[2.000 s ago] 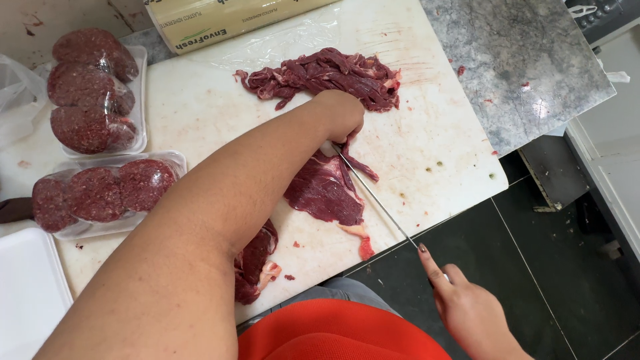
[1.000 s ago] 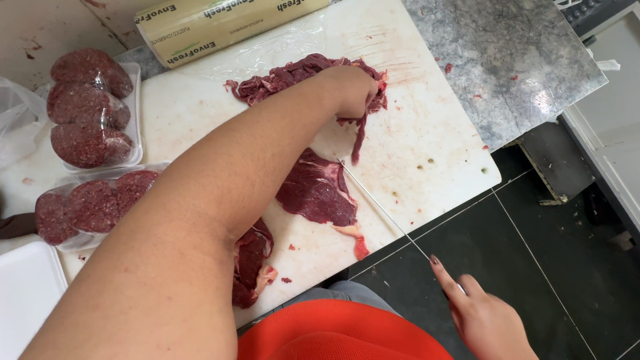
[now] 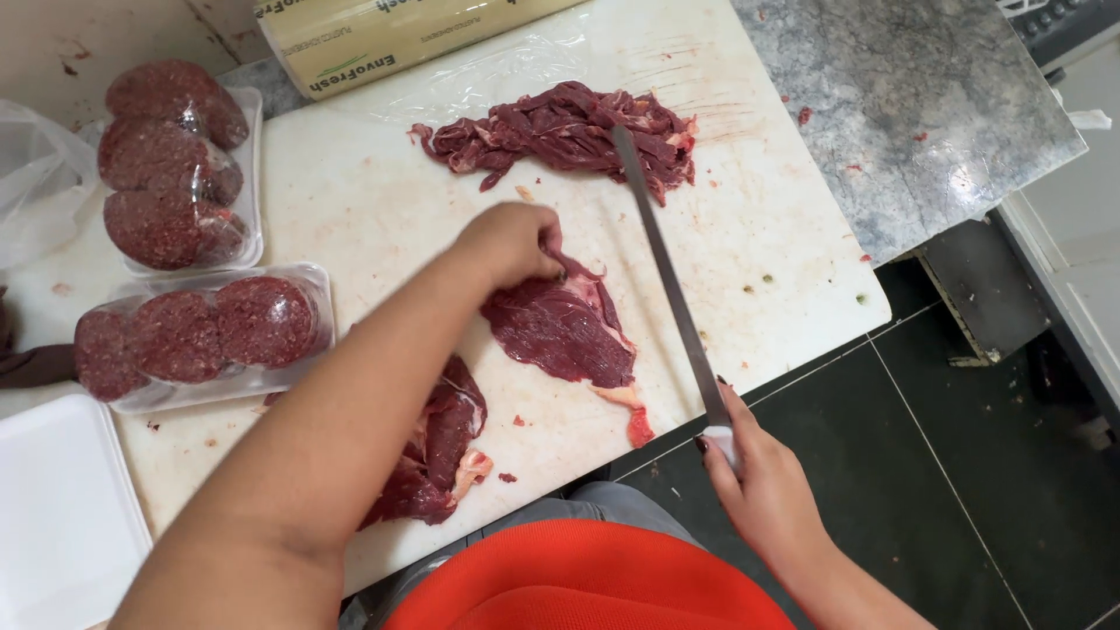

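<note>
My left hand (image 3: 516,245) pinches the upper edge of a flat piece of raw red meat (image 3: 564,328) on the white cutting board (image 3: 752,297). My right hand (image 3: 757,472) grips the white handle of a long, narrow knife (image 3: 669,271). Its blade slants up and left over the board, and its tip overlaps the right part of a pile of raw meat strips (image 3: 560,131); whether it touches them I cannot tell. Another piece of raw meat (image 3: 437,446) lies partly hidden under my left forearm.
Ground meat patties in clear film on white trays stand at the left, one pack (image 3: 175,166) above another (image 3: 214,332). An unused-looking white foam tray (image 3: 66,516) is at lower left. A plastic wrap box (image 3: 376,35) lies along the back. A grey stone counter (image 3: 910,105) extends right.
My left hand has come back from the strip pile to the flat piece of meat. The knife has lifted off that piece and swung up, its blade now pointing at the pile.
</note>
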